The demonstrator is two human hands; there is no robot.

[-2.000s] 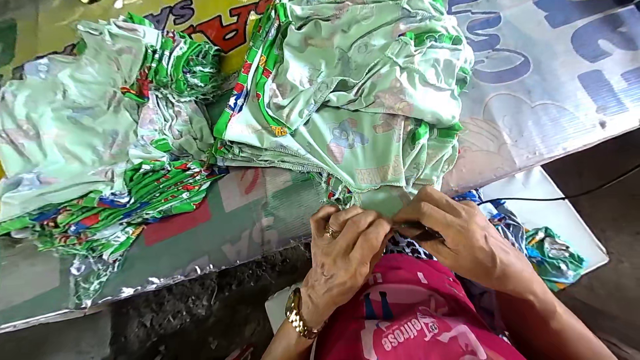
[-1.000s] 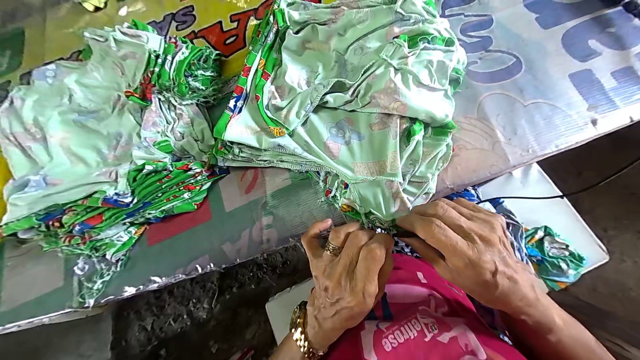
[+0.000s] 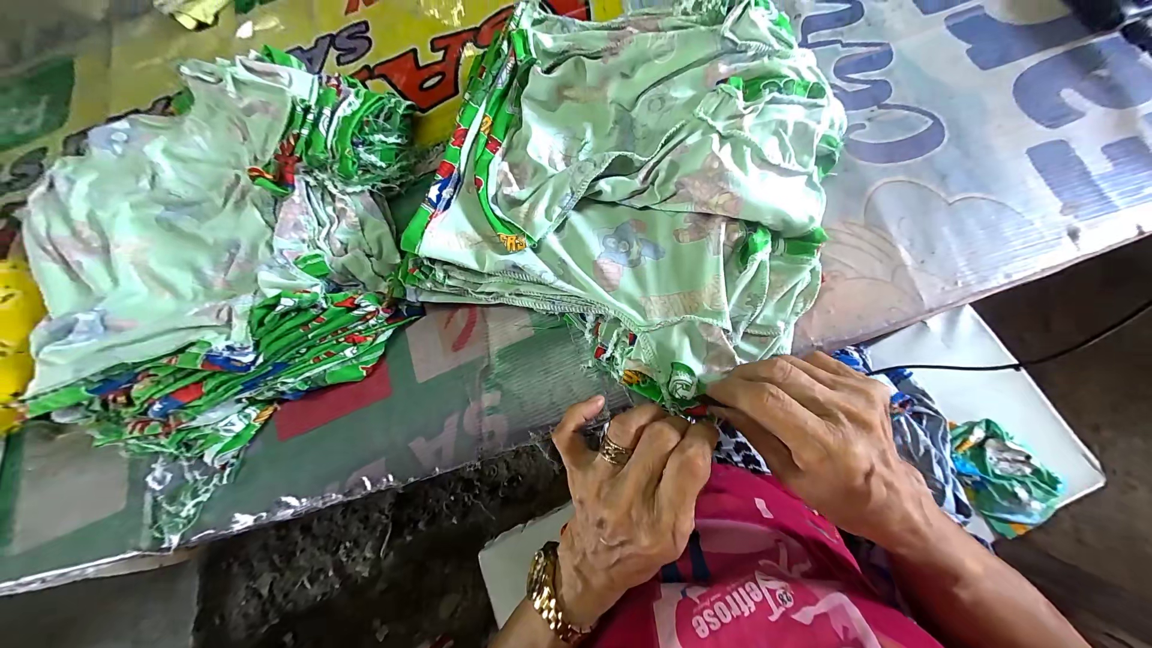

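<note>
A pile of pale green printed garments (image 3: 630, 198) with bright green edging lies before me, its lowest corner reaching past the table edge. My left hand (image 3: 634, 477), with a ring and a gold-coloured wristwatch, has its fingers curled on that green edging. Close beside it on the right, my right hand (image 3: 810, 432) pinches the same edge of cloth. The fingertips of both hands are partly hidden by the fabric and knuckles. To the left lies a second pile of similar garments (image 3: 153, 234), with frayed green edges stacked at its lower side.
The table (image 3: 360, 468) is covered with a printed plastic sheet. A yellow item (image 3: 13, 333) sits at the far left. Below the table's right side, a white board (image 3: 954, 360) bears blue cloth (image 3: 927, 441) and a green cloth bundle (image 3: 1008, 477). A dark cord (image 3: 1062, 355) runs rightward.
Two seconds ago my hands were at the pile's lower edge with little green edging showing; now the cloth's lower corner is drawn further down between them, with green edging in view.
</note>
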